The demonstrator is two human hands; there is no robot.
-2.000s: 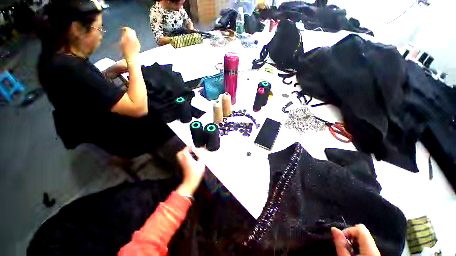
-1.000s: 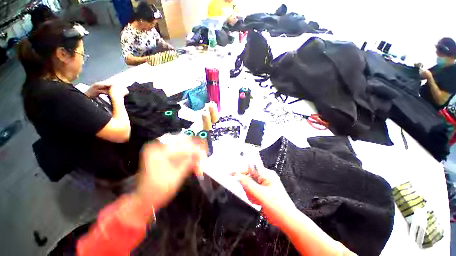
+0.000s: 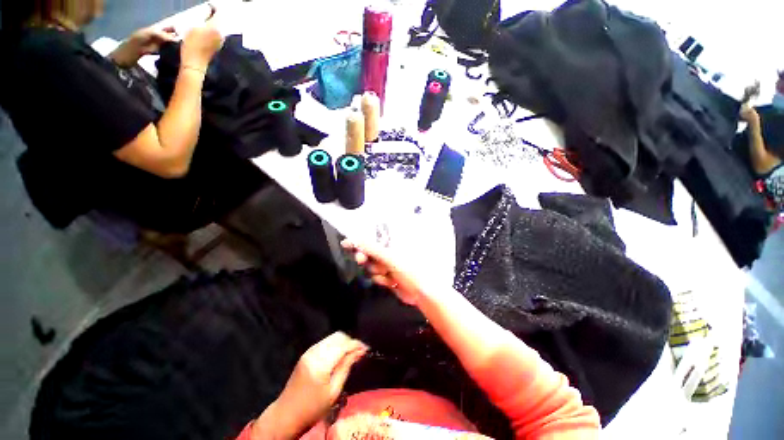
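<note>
A black textured garment (image 3: pixel 572 275) with a glinting dotted trim (image 3: pixel 483 245) lies across the table edge, with dark cloth continuing down to the lap. My right hand (image 3: pixel 384 270) is left of the trim, near the table edge, with its fingers bent and thumb and forefinger close together. My left hand (image 3: pixel 327 371) is lower, over the lap, with its fingertips together beside the dark cloth. No needle or thread can be made out at either hand, so what they hold is unclear.
Black cones (image 3: pixel 350 180) with green-ringed ends, tan cones (image 3: pixel 355 131), small dark discs (image 3: pixel 391 165) and a black phone (image 3: pixel 445 172) lie beyond my hands. Orange-red scissors (image 3: pixel 563 163) lie by black garments (image 3: pixel 593 94). A person in black (image 3: pixel 94 120) sits at left; another is at far right.
The view has tilted down. My hands were side by side over the table edge; my left hand has dropped to the lap, and my right hand now reaches further left.
</note>
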